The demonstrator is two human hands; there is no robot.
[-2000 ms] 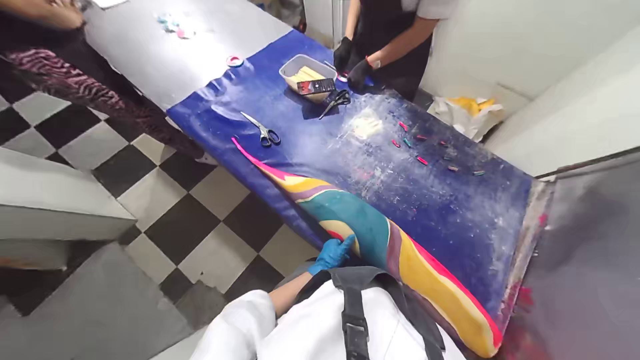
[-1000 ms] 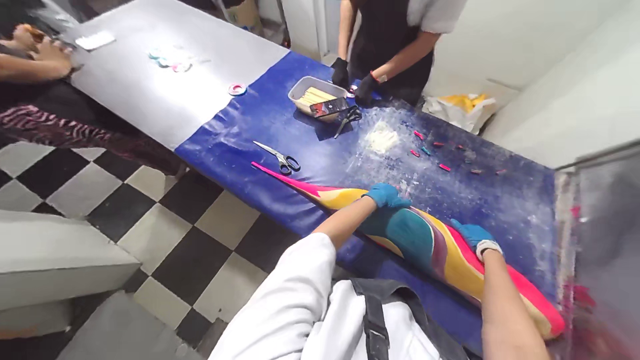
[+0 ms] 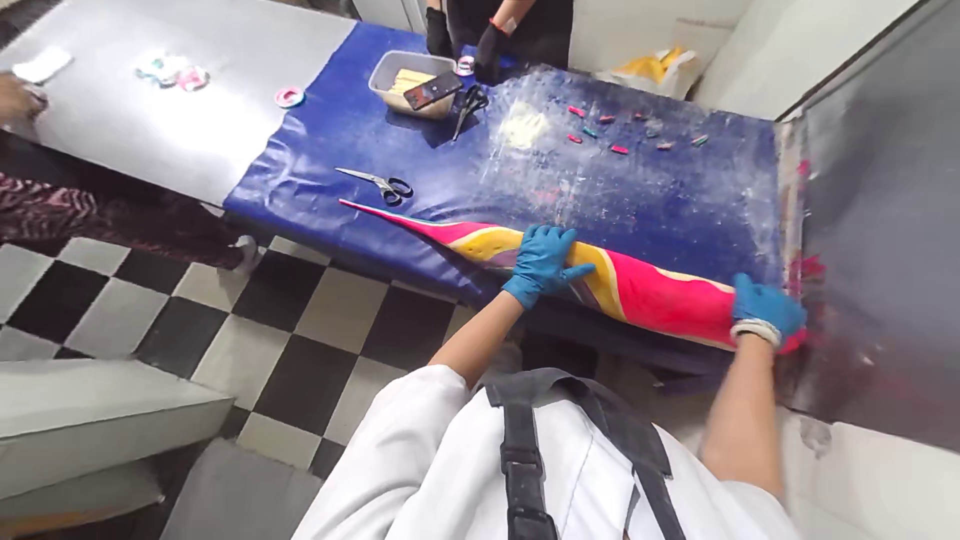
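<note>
A long tapered roll of soft, colour-striped material [image 3: 667, 300], pink, yellow and purple, lies along the near edge of the blue-covered table. My left hand [image 3: 544, 261], in a blue glove, rests on its middle with the thumb spread. At its thick right end, my right hand [image 3: 766, 306], also blue-gloved, lies over the top; its fingertips are partly hidden. The thin tip points left, just below a pair of scissors [image 3: 388, 187] with black handles. Short coloured pieces [image 3: 619, 150] and white powder [image 3: 525, 126] are on the cover beyond the roll.
A plastic tub [image 3: 382, 75] with yellow sticks has a phone [image 3: 433, 91] across it, beside dark scissors [image 3: 471, 106]. A co-worker's black-gloved hands [image 3: 489, 52] are at the far edge. Another person's hand [image 3: 19, 101] is at far left. A metal surface [image 3: 885, 225] adjoins the right side.
The roll has turned: its teal band no longer shows and more pink faces up. My right hand, out of sight in the oldest frame, has moved right to the thick end.
</note>
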